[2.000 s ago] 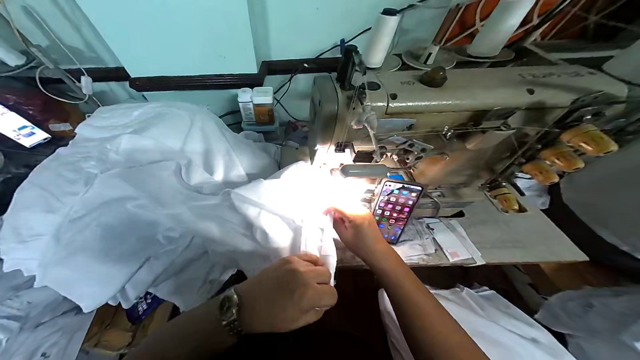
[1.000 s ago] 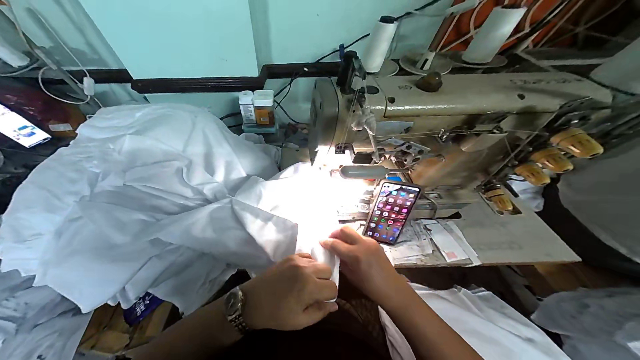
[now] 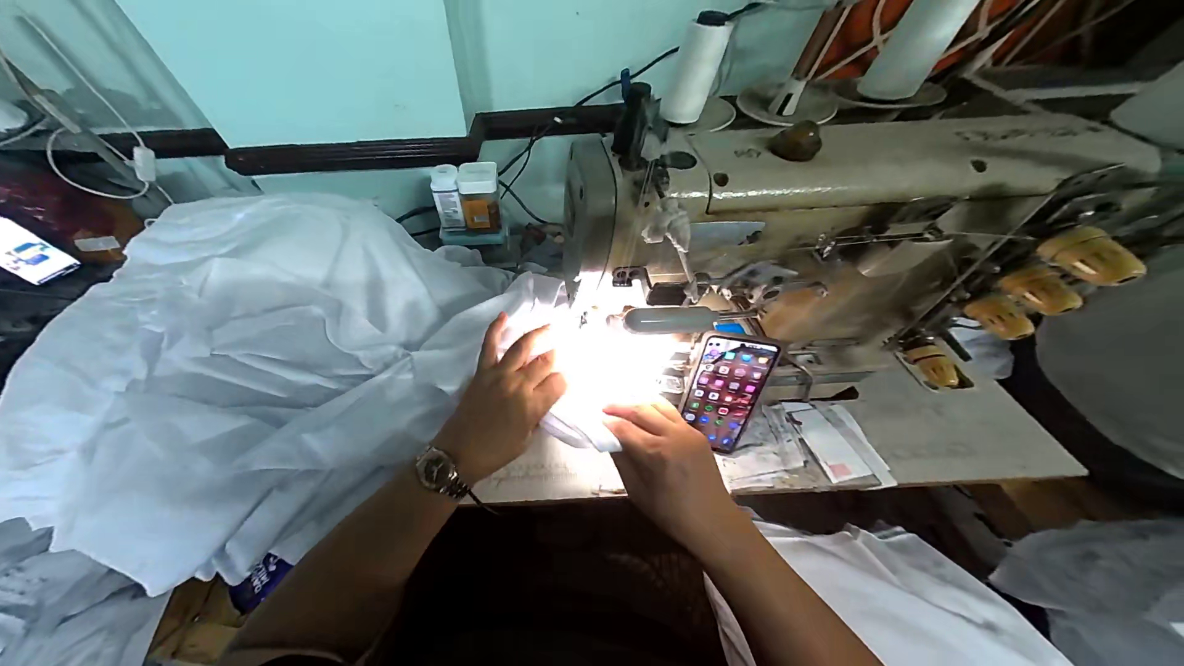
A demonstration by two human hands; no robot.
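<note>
White fabric [image 3: 277,324] is heaped at the left, and its edge runs under the brightly lit needle area of an industrial sewing machine [image 3: 795,176]. My left hand [image 3: 509,398], with a wristwatch [image 3: 437,470], lies on the fabric with fingers spread, left of the needle. My right hand [image 3: 661,444] grips the fabric's folded near edge between thumb and fingers. Glare hides the needle and the cloth beneath it. A smartphone [image 3: 731,390] with a lit screen leans just right of my right hand.
Papers [image 3: 832,444] lie on the machine table [image 3: 962,435] right of the phone. Two small bottles [image 3: 462,199] stand behind the fabric. A thread cone [image 3: 696,69] rises behind the machine; yellow tension knobs [image 3: 1091,256] jut out at right. More white cloth [image 3: 888,592] hangs below the table.
My left hand has moved up and left from beside my right hand, and its fingers have spread on the fabric. The fabric's near edge has shifted up toward the machine.
</note>
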